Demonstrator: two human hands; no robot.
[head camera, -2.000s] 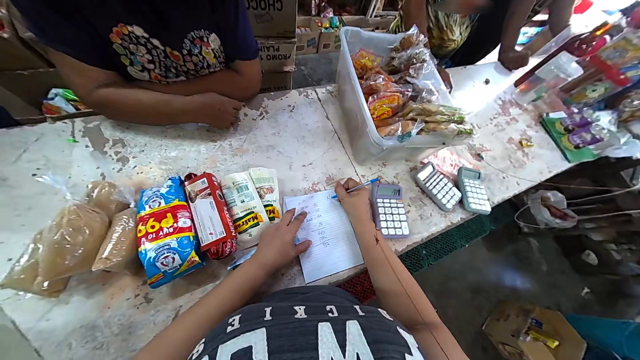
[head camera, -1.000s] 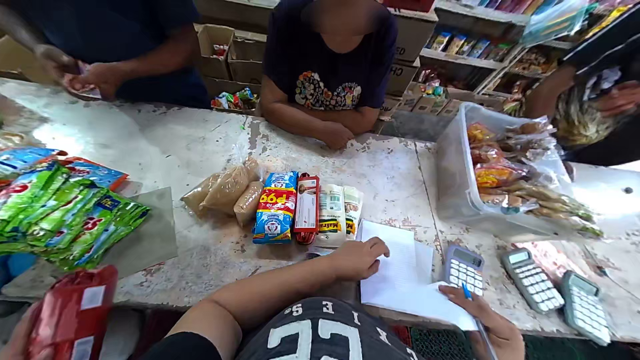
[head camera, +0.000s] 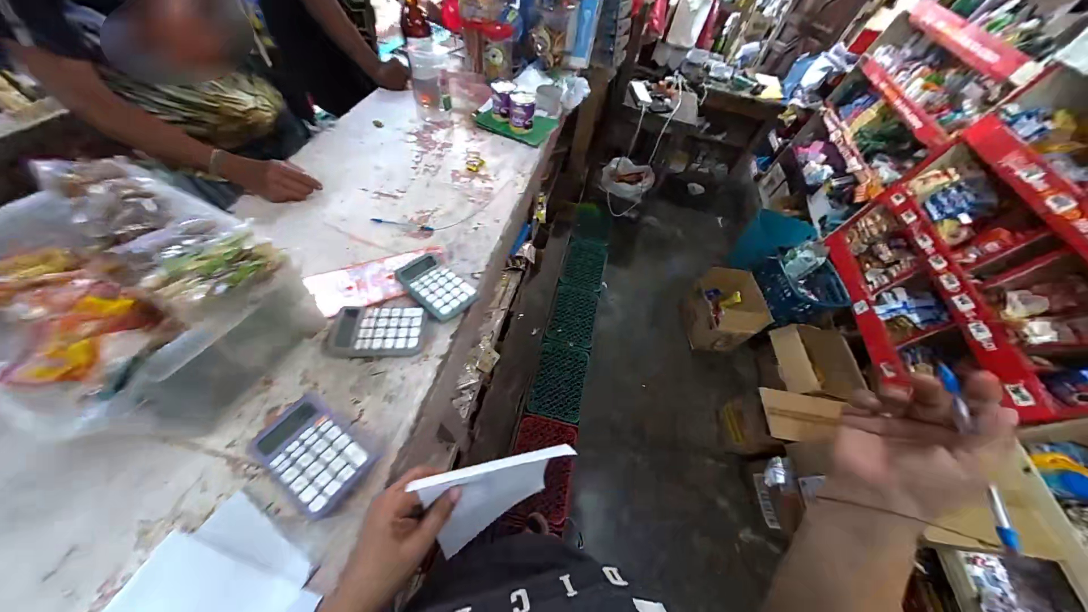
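My left hand (head camera: 406, 527), low in the middle of the head view, pinches a folded white paper (head camera: 501, 489) between thumb and fingers beside the counter's edge. My right hand (head camera: 918, 442) is raised at the right over the floor, palm up and blurred, with a blue-and-white pen (head camera: 1001, 518) held among its fingers. A purple-rimmed calculator (head camera: 313, 455) lies on the counter, up and left of my left hand. Behind it are a grey calculator (head camera: 378, 331) and another grey calculator (head camera: 437, 286) by a pink-and-white packet (head camera: 361, 282). More white paper sheets (head camera: 212, 561) lie at the lower left.
A clear plastic bin (head camera: 229, 357) of bagged goods stands on the counter (head camera: 340, 195). Across it, a person's hand (head camera: 276, 180) rests on the top. Cardboard boxes (head camera: 727, 310), a blue basket (head camera: 799, 285) and red-edged shelves (head camera: 960, 289) line the aisle's right side.
The view has swung right toward the aisle. My left hand has left the counter sheets and now holds a folded paper. My right hand has risen with the pen, off the counter.
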